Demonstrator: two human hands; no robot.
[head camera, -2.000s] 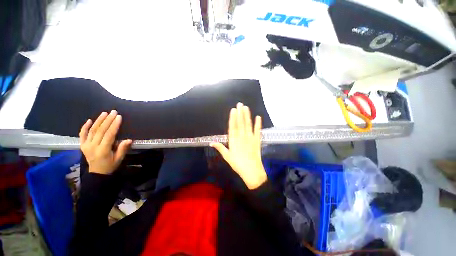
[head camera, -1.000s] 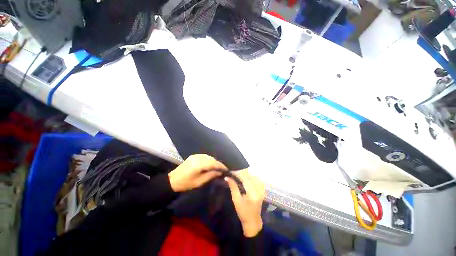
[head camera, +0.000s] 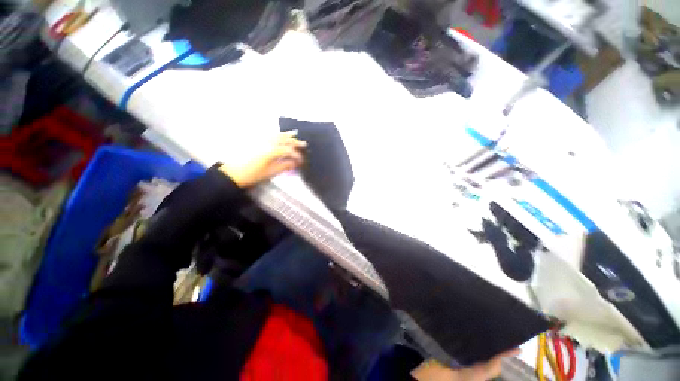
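Observation:
A long curved black fabric panel (head camera: 447, 286) lies slantwise along the front of the white table, its near right end over the table's front edge. My left hand (head camera: 277, 159) is beside the panel's far left end, blurred, fingers at its edge; whether it grips is unclear. My right hand (head camera: 473, 369) is at the panel's near right end, at the bottom of the picture, holding its edge, fingers partly hidden by the fabric.
The sewing machine (head camera: 548, 197) stands on the right, with a fuzzy black clump (head camera: 507, 245) beside it. Orange and red scissors handles (head camera: 555, 357) show beyond the panel's right end. Dark cut pieces (head camera: 417, 45) lie at the far side. A blue bin (head camera: 74, 231) is at the left.
The panel has moved right and toward the table's front edge. My hands, earlier together at its near end, are now apart at its two ends. The view has turned.

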